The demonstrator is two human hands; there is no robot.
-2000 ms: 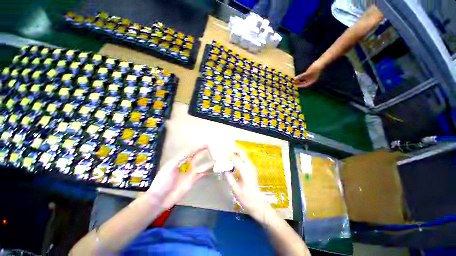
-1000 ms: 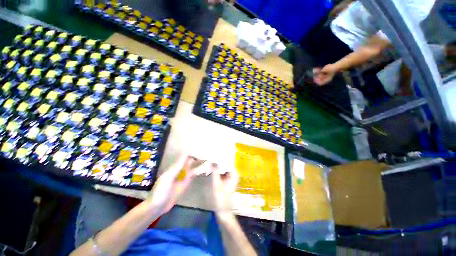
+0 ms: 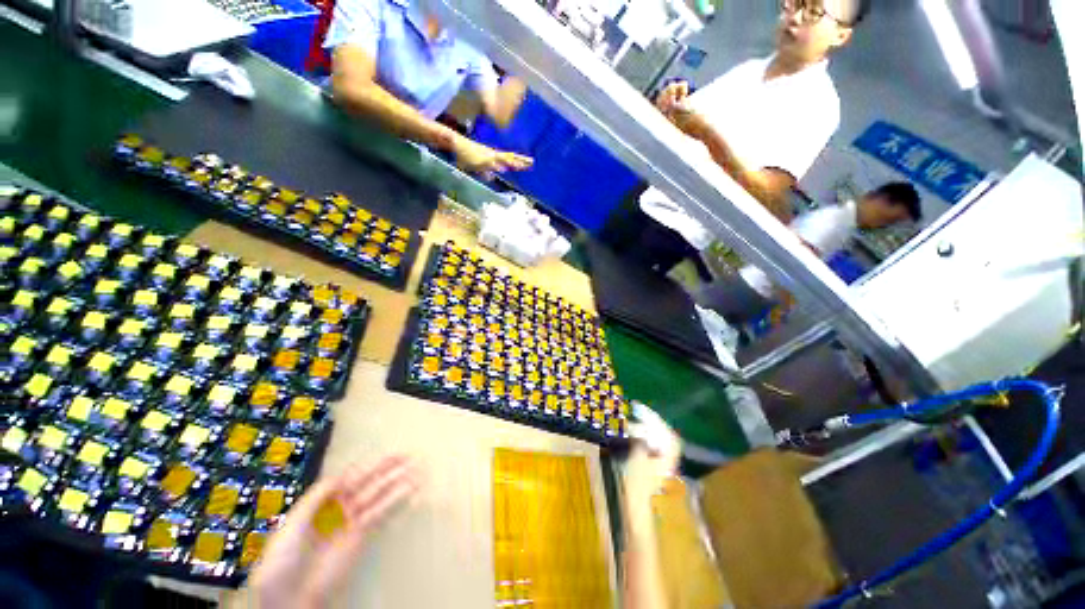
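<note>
My left hand (image 3: 339,523) is palm up with its fingers apart, beside the tray's right edge. A small amber tape piece (image 3: 330,518) sticks to it. My right hand (image 3: 650,458) is blurred, beyond the tape sheet near the far tray's corner; a whitish patch shows at it, and I cannot tell if it is held. The amber tape sheet (image 3: 550,523) lies flat on the tan board (image 3: 416,446). The near tray's boards (image 3: 155,357) have pale tops at left and amber tops along the right side.
A tray of amber-topped boards (image 3: 512,345) lies beyond, with a smaller group (image 3: 274,208) at far left. White parts (image 3: 520,230) are piled behind. A brown cardboard piece (image 3: 767,529) and a partly covered bag (image 3: 690,547) are at right. People stand opposite; one person's hand (image 3: 488,158) reaches over the bench.
My hands have moved apart: the right went outward past the tape sheet, the left turned palm up with fingers spread. The view has tilted up, showing people across the bench.
</note>
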